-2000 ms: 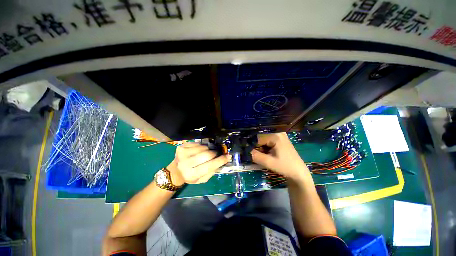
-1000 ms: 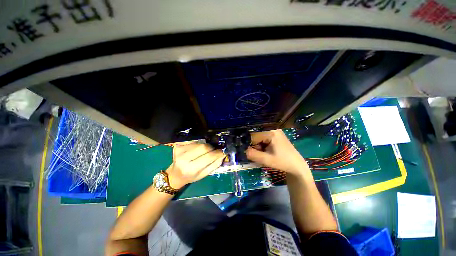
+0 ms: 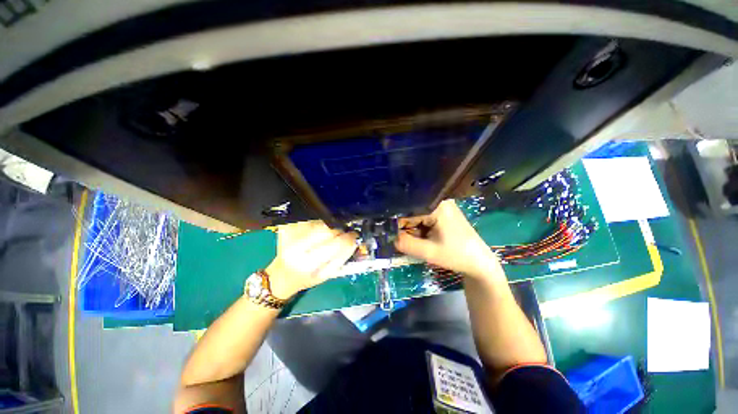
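My left hand (image 3: 311, 252), with a gold watch on its wrist, is at the left side of the dark tooling block (image 3: 377, 235). Its fingertips are bunched against the block, and a few thin leads (image 3: 236, 234) stick out to the left behind it. My right hand (image 3: 441, 242) is at the block's right side, thumb and forefinger pinched close to it. What either hand's fingertips hold is too small and dark to tell. A short silver rod (image 3: 386, 289) points from the block towards me.
The machine's dark and blue cover (image 3: 376, 166) hangs above the hands. A fan of red, orange and black leads (image 3: 544, 245) lies right on the green mat (image 3: 212, 285). A blue bin (image 3: 103, 279) of white-grey strands is left. Paper sheets (image 3: 678, 335) and a small blue bin (image 3: 605, 383) are right.
The view has shifted, so the machine cover fills more of the upper picture. Fewer leads show left of my left hand than two seconds ago. Both hands stay at the block.
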